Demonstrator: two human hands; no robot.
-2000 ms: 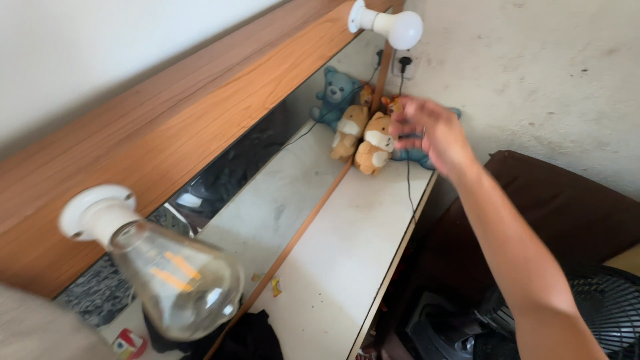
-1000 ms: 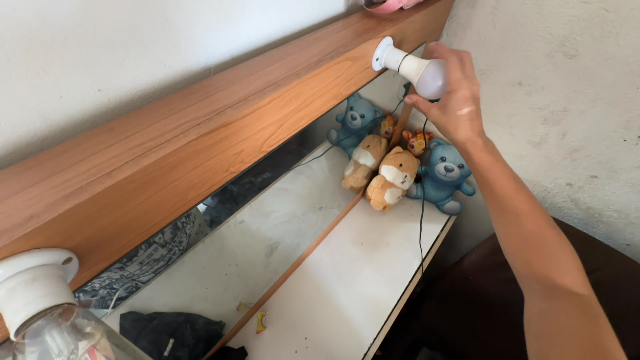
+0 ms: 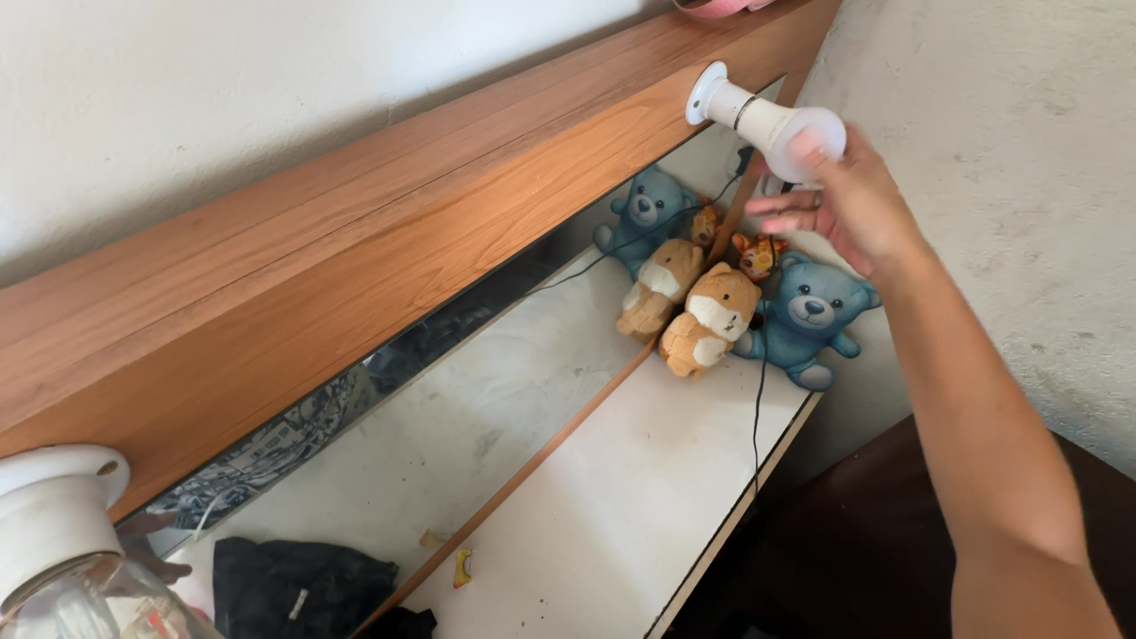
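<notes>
My right hand (image 3: 843, 200) is at a white frosted light bulb (image 3: 794, 138), its thumb against the globe and the other fingers spread beneath. The bulb sits in a white lamp holder (image 3: 714, 96) fixed to the wooden beam of a mirror frame (image 3: 417, 231). At the lower left, a clear glass bulb (image 3: 98, 603) is in a second white lamp holder (image 3: 53, 515). My left hand is not directly in view; fingers show by the mirror's lower left, apparently as a reflection.
Below the mirror (image 3: 479, 417), a white shelf (image 3: 621, 470) holds a tan plush toy (image 3: 710, 319), a blue bear (image 3: 812, 311) and a small orange toy (image 3: 759, 257). A black cable (image 3: 760, 399) hangs over its edge. Black cloth (image 3: 413, 621) and a yellow scrap (image 3: 462, 568) lie lower down.
My right hand was apart from the frosted bulb two seconds ago, then came up to it. Its fingers around the bulb have since shifted below the globe. The view has moved.
</notes>
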